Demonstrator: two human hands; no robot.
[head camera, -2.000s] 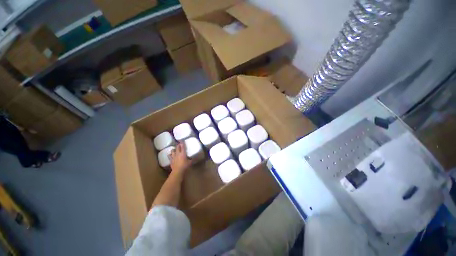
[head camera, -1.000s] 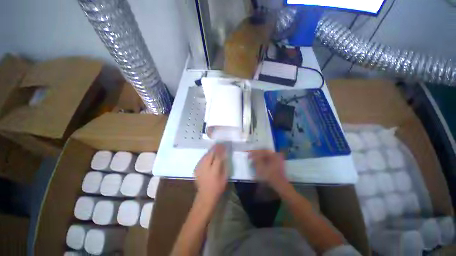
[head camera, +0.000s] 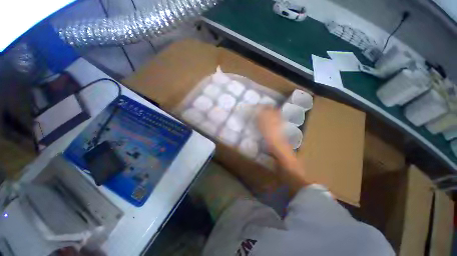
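Note:
My right hand (head camera: 271, 125), bare and blurred, is over the open brown supply carton (head camera: 333, 150). It is among white housings (head camera: 226, 102), beside a row with open cup-like ends (head camera: 293, 114) at the carton's right. A thin translucent liner (head camera: 219, 76) lies over many of the housings. Blur hides whether my fingers grip one. What looks like my left hand (head camera: 80, 248) is at the lower left by the white and grey fixture (head camera: 65, 202), blurred and cut off by the bottom edge; its grip cannot be made out.
The white machine table (head camera: 165, 200) is at the left, with a blue mat (head camera: 135, 150), a small black block (head camera: 103, 162) and a flat control box (head camera: 61, 120). A silver duct (head camera: 135, 30) runs above. A green-topped bench (head camera: 260, 35) holds papers and white bagged items. More cartons (head camera: 418, 210) stand lower right.
The view has swung from the left carton, past the table, to the right carton. My right hand has moved from the table's front edge to over the housings in the right carton.

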